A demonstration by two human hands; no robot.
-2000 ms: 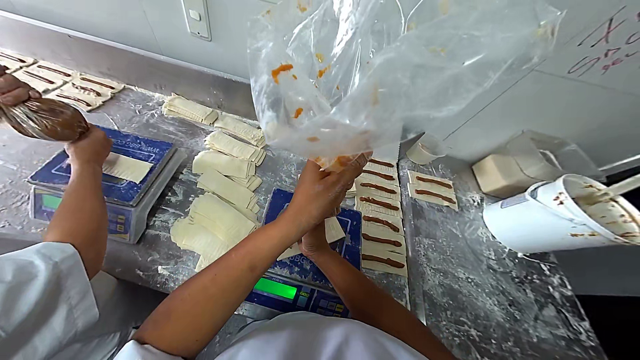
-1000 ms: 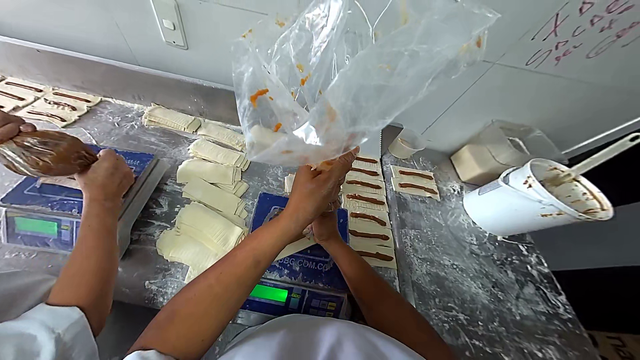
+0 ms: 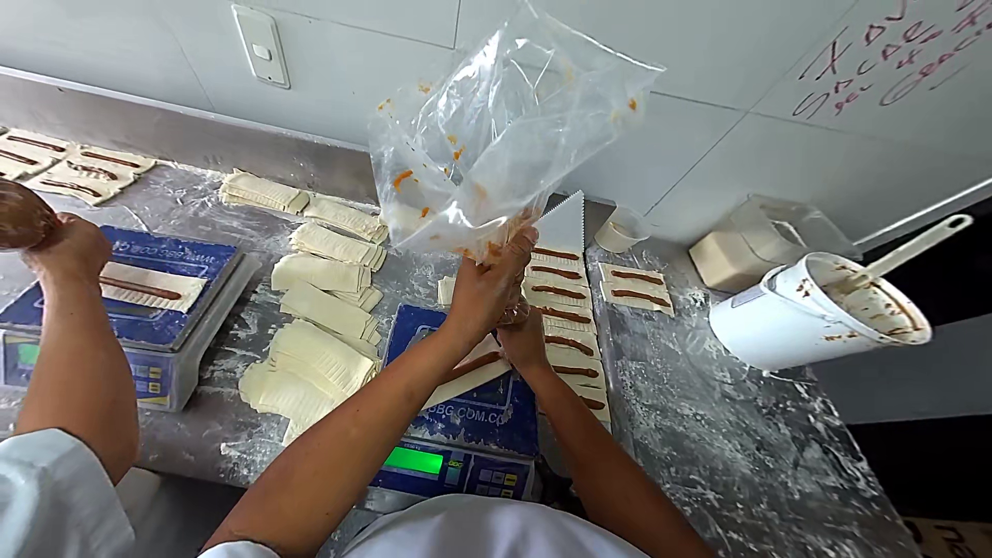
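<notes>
My left hand point(image 3: 492, 291) is closed around the gathered neck of a clear plastic piping bag point(image 3: 496, 147), whose loose top is smeared with orange-brown filling. Lower down, my right hand point(image 3: 523, 333) grips the bag's filled part, mostly hidden by my fingers. Under my hands, a dough strip point(image 3: 469, 374) with a line of brown filling lies on a blue digital scale point(image 3: 480, 422). To the right of the scale stands a column of filled dough strips point(image 3: 570, 341). Stacks of plain dough strips point(image 3: 322, 364) lie to its left.
At left, a co-worker's hand point(image 3: 74, 248) holds a filled bag over another scale point(image 3: 170, 329). Right: two filled strips point(image 3: 635, 288), a small cup point(image 3: 622, 229), a clear container point(image 3: 736, 248) and a white bucket point(image 3: 775, 322) with a spatula point(image 3: 914, 252). The wall point(image 3: 333, 93) is behind.
A line of brown filling now shows on the strip on my scale, and another on the co-worker's strip. My hands still hold the bag.
</notes>
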